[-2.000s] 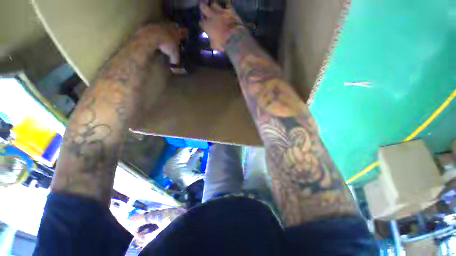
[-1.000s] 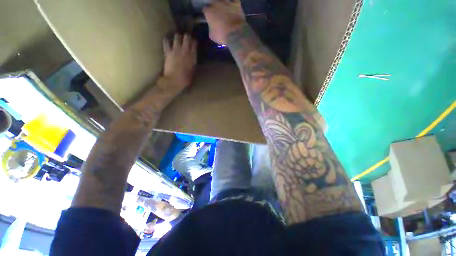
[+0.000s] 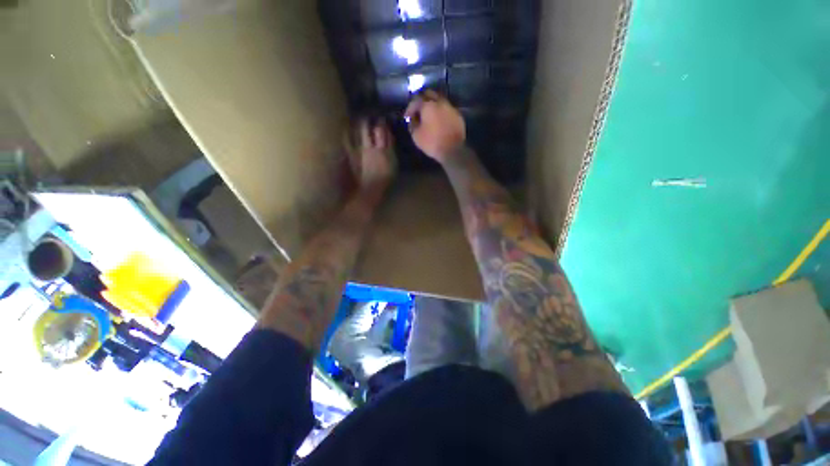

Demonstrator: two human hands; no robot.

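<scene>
A brown shipping carton (image 3: 423,232) stands open below me with its flaps up. Rows of black product boxes (image 3: 469,55) fill its inside, with bright glare spots along them. My left hand (image 3: 372,150) is inside the carton by its left wall, blurred, its fingertips at the dark boxes. My right hand (image 3: 437,126) is on the boxes near the end closest to me, its fingers bent. Whether either hand grips a box cannot be told.
At the left is a white table (image 3: 100,400) with a yellow-and-blue object (image 3: 146,284), a ring-shaped tape dispenser (image 3: 68,332) and black items. A blue stool (image 3: 378,296) is beside my legs. Green floor with a yellow line and brown cartons (image 3: 778,341) lie right.
Both hands have moved nearer each other, with my right hand drawn back towards me. More rows of black boxes show beyond the hands, and the view has shifted.
</scene>
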